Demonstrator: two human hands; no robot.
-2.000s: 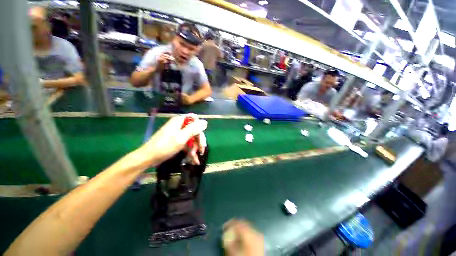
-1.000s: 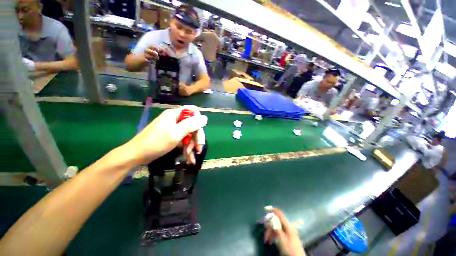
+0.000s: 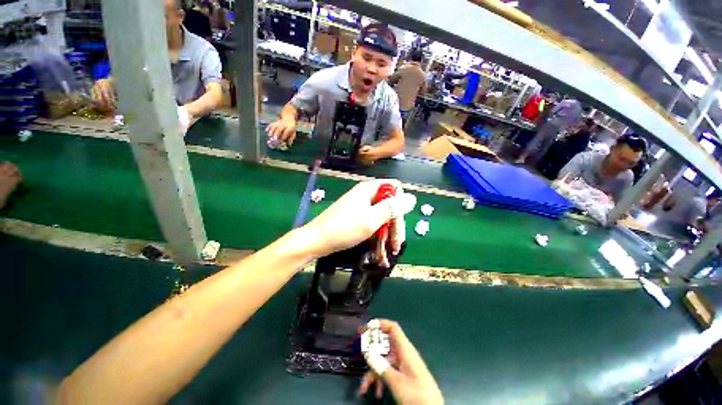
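A black metal hand press [image 3: 336,316] stands on the dark green bench in front of me. My left hand [image 3: 380,217] is closed around its red handle [image 3: 385,192] at the top, with white coverings on the fingers. My right hand [image 3: 400,368] holds a white component [image 3: 374,340] with silvery parts between thumb and fingers, beside the right side of the press base. Whether the component touches the base cannot be told.
A green belt [image 3: 261,198] beyond the press carries several white components [image 3: 422,228]. A bluish divider strip [image 3: 305,199] crosses it. A white post [image 3: 158,150] stands left, with small brass pieces [image 3: 179,286] nearby. Opposite are blue sheets [image 3: 511,186], a cardboard box [image 3: 455,145] and workers.
The view has turned left. My right hand has brought the white component from the bench at the right to the press base. My left hand has stayed on the red handle.
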